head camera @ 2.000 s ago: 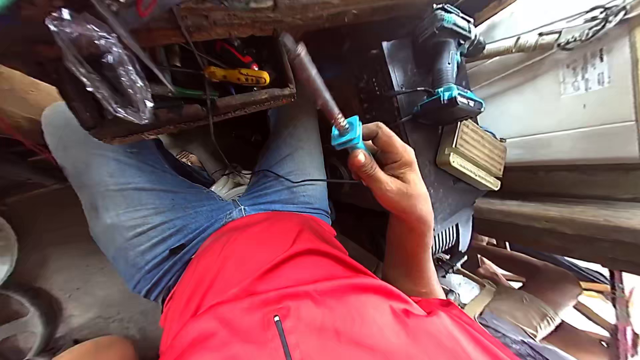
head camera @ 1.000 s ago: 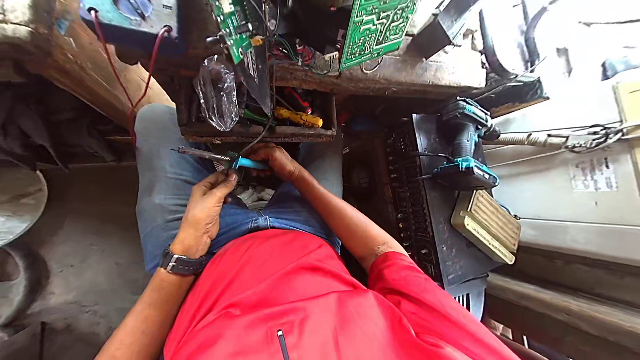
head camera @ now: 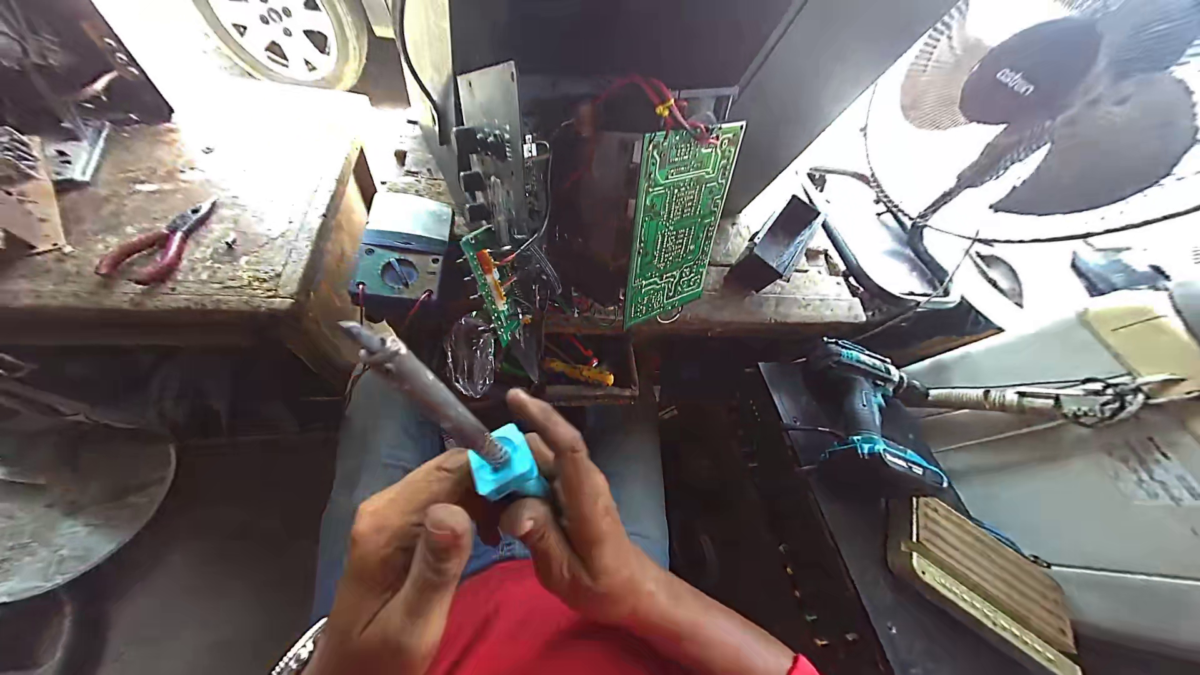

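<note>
A soldering iron with a dark metal barrel (head camera: 427, 392) and a light blue handle (head camera: 507, 465) is held above my lap, its tip toward the upper left. My right hand (head camera: 586, 534) grips the blue handle, thumb on the near side. Close against the handle's left side is my left hand (head camera: 408, 553), thumb raised; whether it also grips is unclear. Beyond them stand a green circuit board (head camera: 684, 225), a smaller board (head camera: 492, 286) with wires, and a multimeter (head camera: 398, 272) with red leads.
Red-handled pliers (head camera: 159, 246) lie on the wooden bench (head camera: 253, 187) at left. A cordless drill (head camera: 867, 422) and a cream slatted box (head camera: 984, 581) rest on black equipment at right. A fan (head camera: 1031, 103) stands at upper right. An open drawer (head camera: 591, 394) holds yellow-handled tools.
The soldering iron has come up from over my lap toward the camera, both hands with it. Two seconds ago only my right hand showed on it. The view has tilted up to the bench.
</note>
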